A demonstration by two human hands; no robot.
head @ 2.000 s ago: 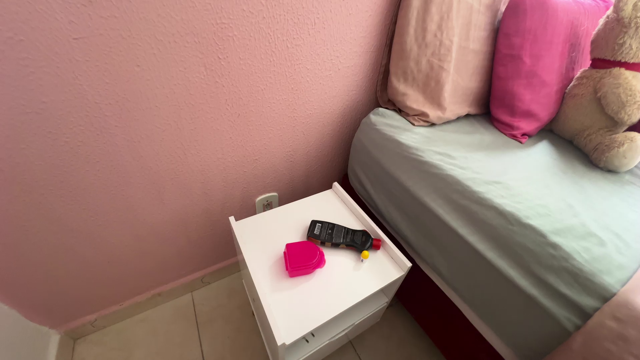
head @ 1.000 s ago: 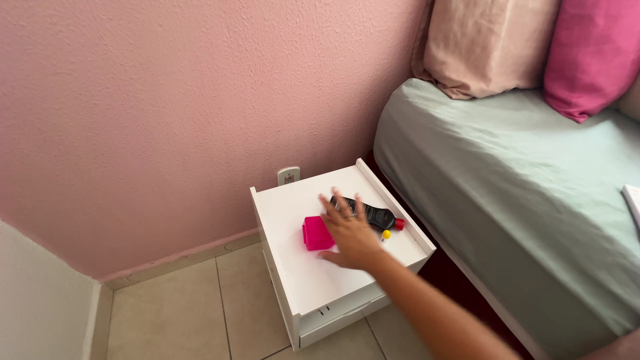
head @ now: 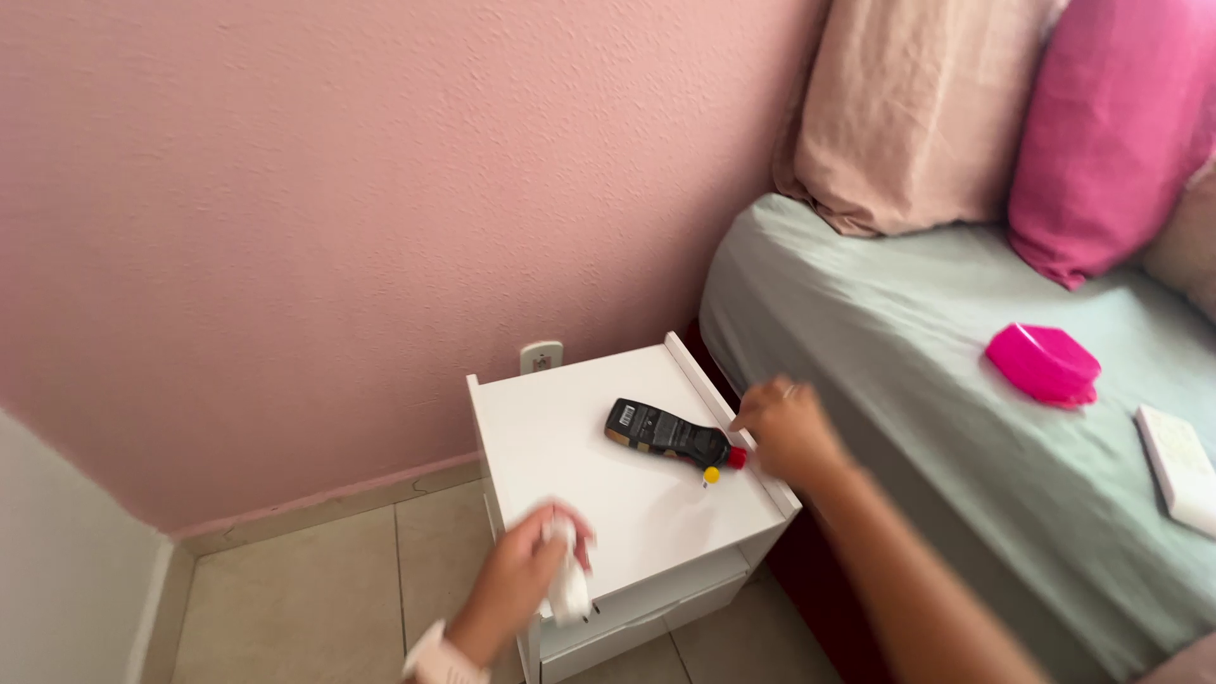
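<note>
My left hand (head: 532, 560), blurred, grips a crumpled white cloth or tissue (head: 570, 581) over the front left of the white nightstand (head: 560, 446). Over the nightstand's right edge is my right hand (head: 790, 432), a ring on one finger, its fingers bent; whether it holds anything is not clear. A black plastic bottle (head: 670, 434) with a red cap lies on its side on the nightstand top, just left of my right hand. Beside its cap sits a small yellow round object (head: 712, 475). The bright pink plastic case (head: 1043, 365) rests on the bed.
A bed with a pale green sheet (head: 883, 351) stands right of the nightstand, bearing a beige pillow (head: 921, 114), a pink pillow (head: 1107, 133) and a white box-like object (head: 1178, 465). Behind the nightstand, a wall socket (head: 541, 357) is set in the pink wall.
The pink case was on the nightstand and now lies on the bed. My right hand has moved from over the nightstand's middle to its right edge. My left hand has come into view with the white cloth.
</note>
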